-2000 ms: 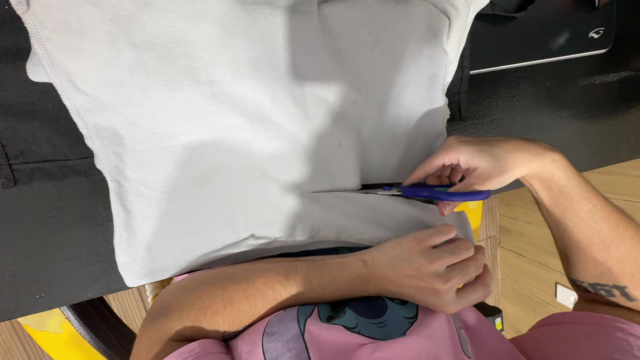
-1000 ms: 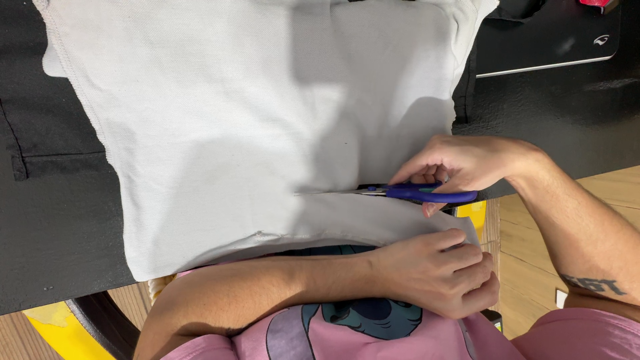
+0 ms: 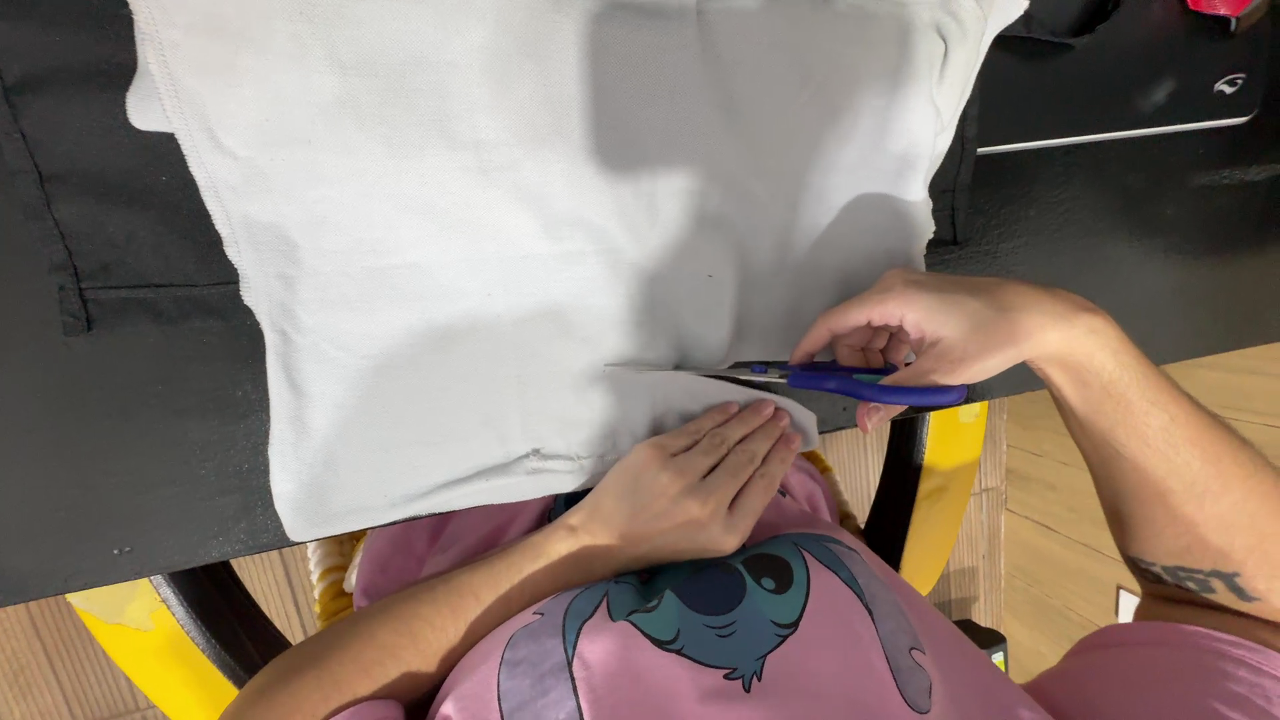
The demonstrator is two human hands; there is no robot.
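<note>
White fabric [image 3: 480, 230] with a stitched left edge lies spread over the black table. My right hand [image 3: 900, 345] holds scissors [image 3: 850, 383] with blue handles, their blades pointing left into a cut in the lower right of the cloth. Below the blades, the partly cut strip [image 3: 650, 400] curves down towards the table's front edge. My left hand [image 3: 710, 480] lies on that strip's right end, fingers extended and close together, pressing the cloth; whether it also pinches it from below is hidden.
Black cloth [image 3: 130, 230] lies under the white fabric at the left. A dark, flat item with a pale edge [image 3: 1120, 135] is at the upper right, near a red object [image 3: 1220, 8]. Yellow and black curved chair parts [image 3: 940, 500] show below the table's front edge [image 3: 1130, 372].
My left hand has moved left from the strip's right end area and flattened from a curled shape. The scissors have moved left, and the strip's right end now bends lower.
</note>
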